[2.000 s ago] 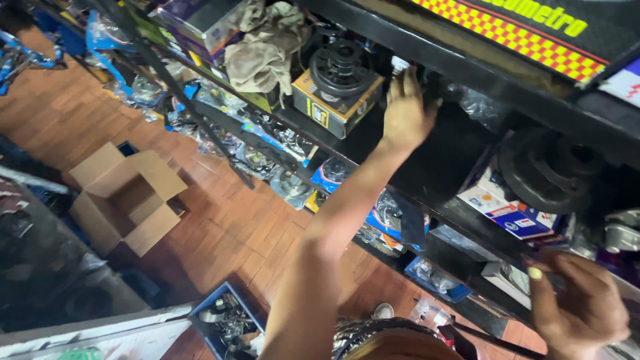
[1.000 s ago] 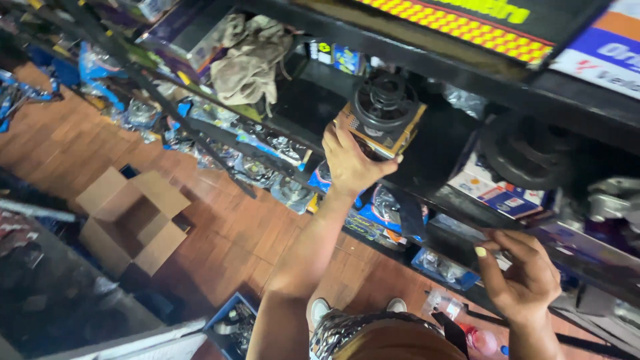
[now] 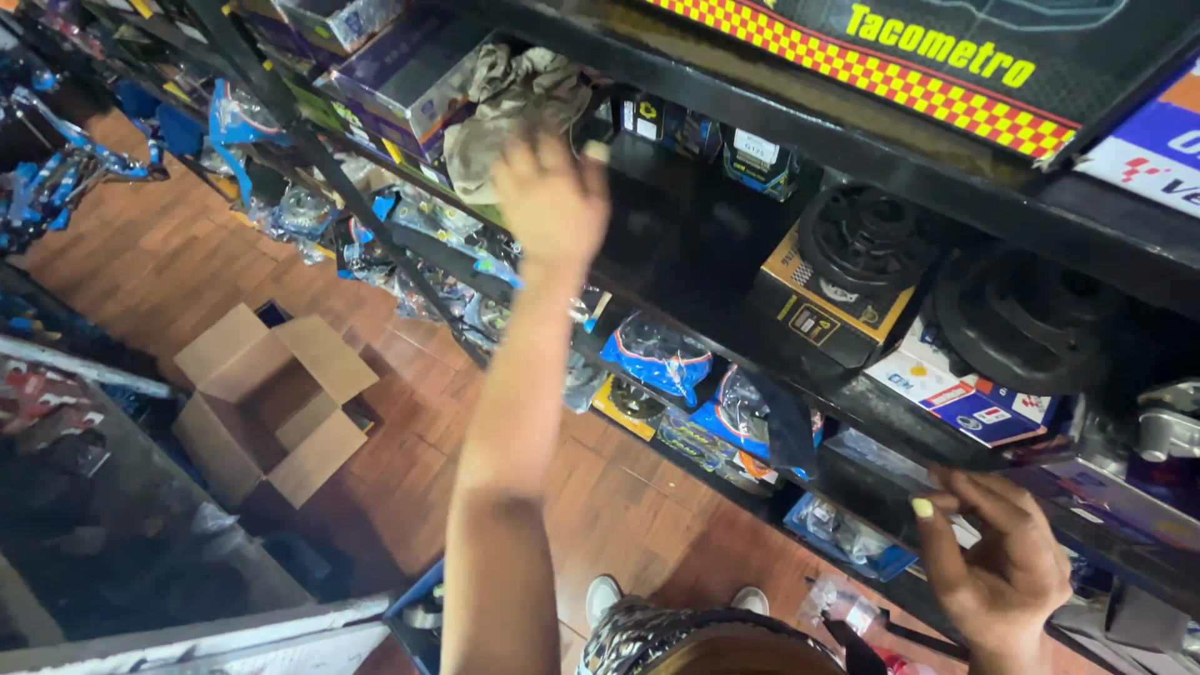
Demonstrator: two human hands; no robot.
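My left hand [image 3: 553,202] is stretched out over the shelf, its fingers spread and blurred, at a crumpled beige cloth [image 3: 511,103]. Whether the fingers press on the cloth cannot be told. On the same shelf, to the right, a black and gold box [image 3: 825,309] carries a round black part [image 3: 864,234]. Beside it a larger round black part [image 3: 1022,314] rests on a white and blue box [image 3: 975,394]. Near the shelf's front edge at the lower right is my right hand [image 3: 1003,562], fingers loosely curled, with nothing seen in it.
Small boxes [image 3: 755,159] stand at the shelf's back. Above, the upper shelf's edge [image 3: 797,112] runs across. Bagged parts [image 3: 656,356] fill the lower shelves. An open cardboard box [image 3: 272,403] lies on the wooden floor, and a blue bin [image 3: 417,609] is near my left arm.
The black and gold box with its round part has moved right along the shelf, toward the larger round part. My left hand has let go of it and moved left to the cloth.
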